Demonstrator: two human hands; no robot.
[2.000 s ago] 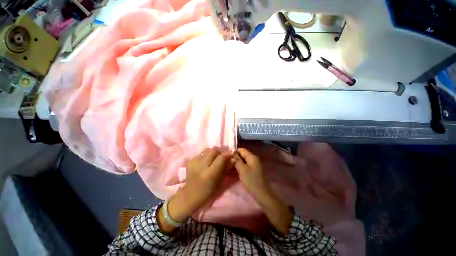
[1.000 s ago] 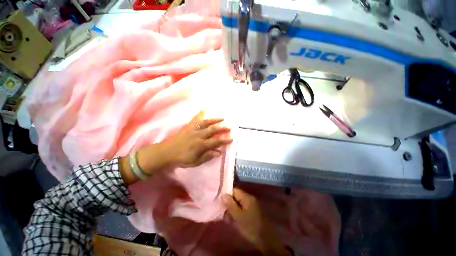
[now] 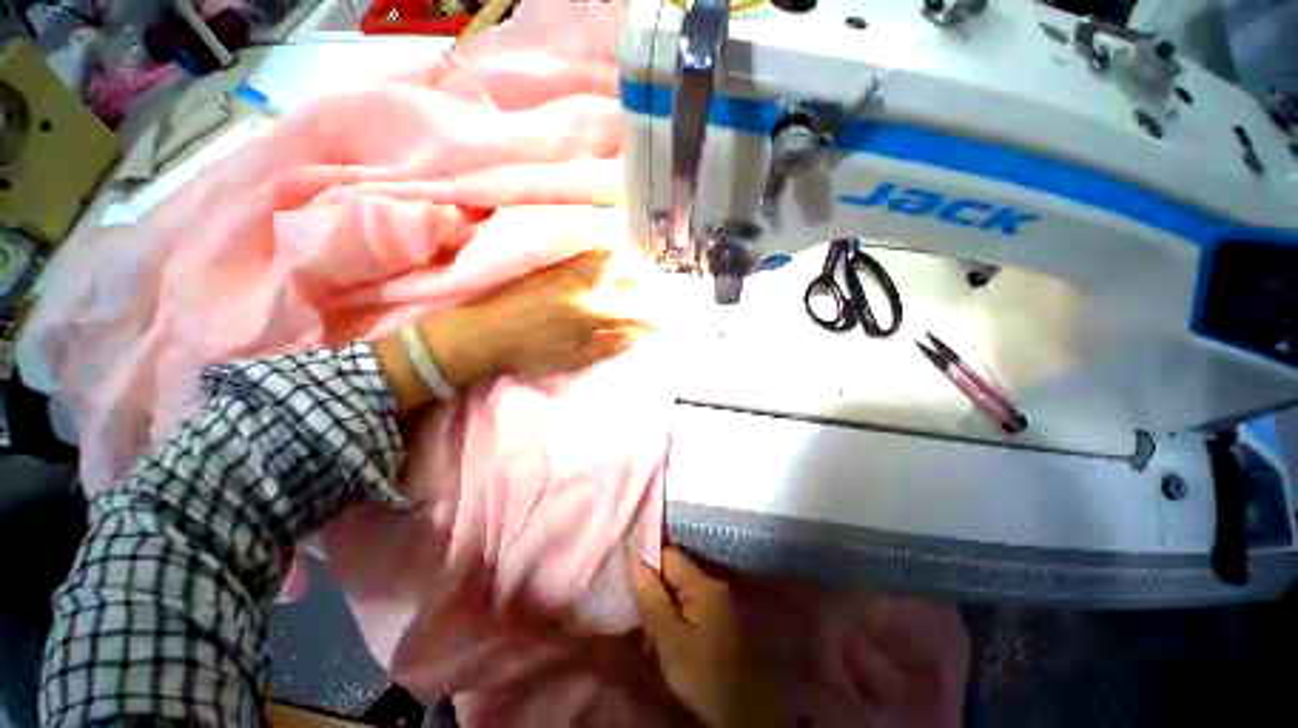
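Observation:
Pink fabric is spread over the left of the machine table and hangs down in front. My left hand lies on the fabric with its fingertips near the needle area, partly lost in glare. My right hand pinches the fabric's right edge just below the table's front edge. The white sewing machine head with JACK lettering stands above. Whether the needle is in the fabric cannot be seen.
Black-handled scissors and pink thread snips lie beneath the machine arm. A grey measuring scale runs along the front edge. A red tray stands at the back, and a beige machine at far left.
My left hand has moved from the table's front part up toward the needle, and the fabric below it has bunched into folds. My right hand still holds the edge. The view has shifted slightly.

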